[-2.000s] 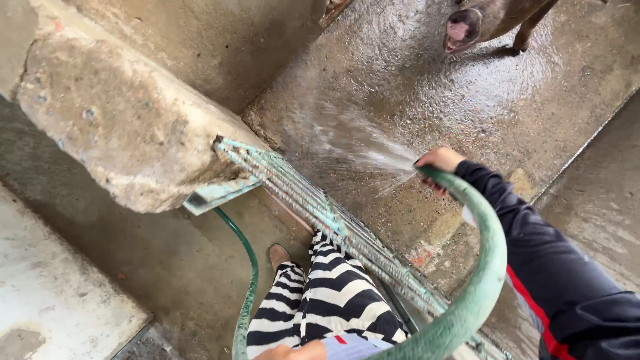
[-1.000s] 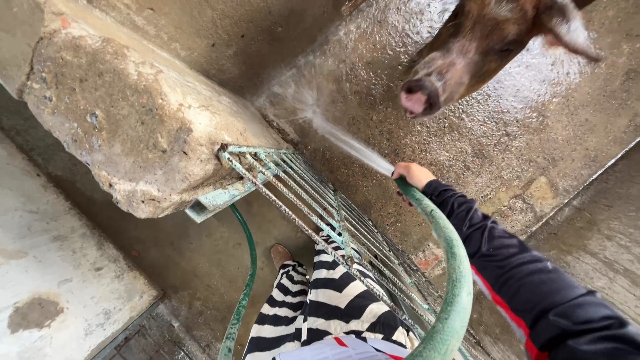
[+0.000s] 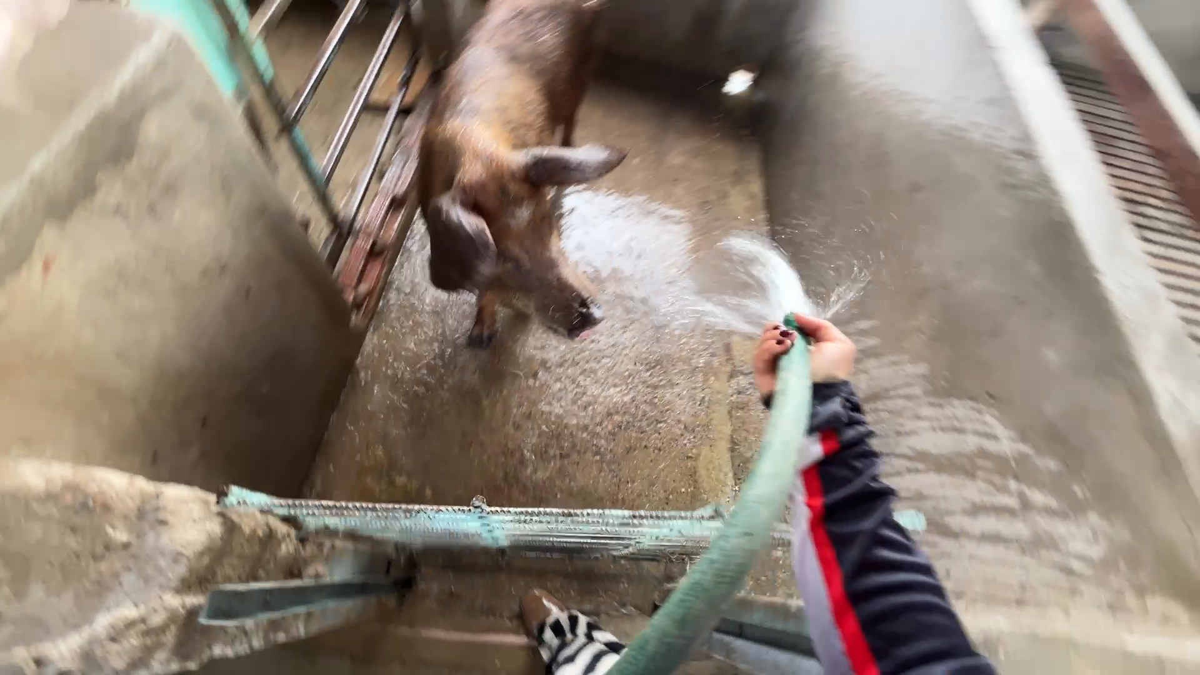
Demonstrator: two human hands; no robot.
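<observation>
My right hand (image 3: 808,354), in a dark sleeve with a red stripe, grips the end of a green hose (image 3: 750,516), its thumb at the opening. Water (image 3: 773,277) sprays and fans out from the hose's mouth, beyond the hand. A brown pig (image 3: 520,178) stands to the left of the spray on the wet concrete floor (image 3: 562,412), its head lowered and its snout toward the hose. The hose passes over the barred metal gate (image 3: 487,525) in front of me. My left hand is out of view.
A rough concrete wall end (image 3: 112,562) is at the lower left, with a smooth wall (image 3: 159,281) behind it. Metal bars (image 3: 356,103) stand beside the pig. A concrete wall (image 3: 956,244) runs along the right. My shoe (image 3: 537,609) is below the gate.
The view has turned and now takes in more of the pen. The pig's body and both ears now show. Water fans out at the hose's mouth, where a narrow jet was a second ago.
</observation>
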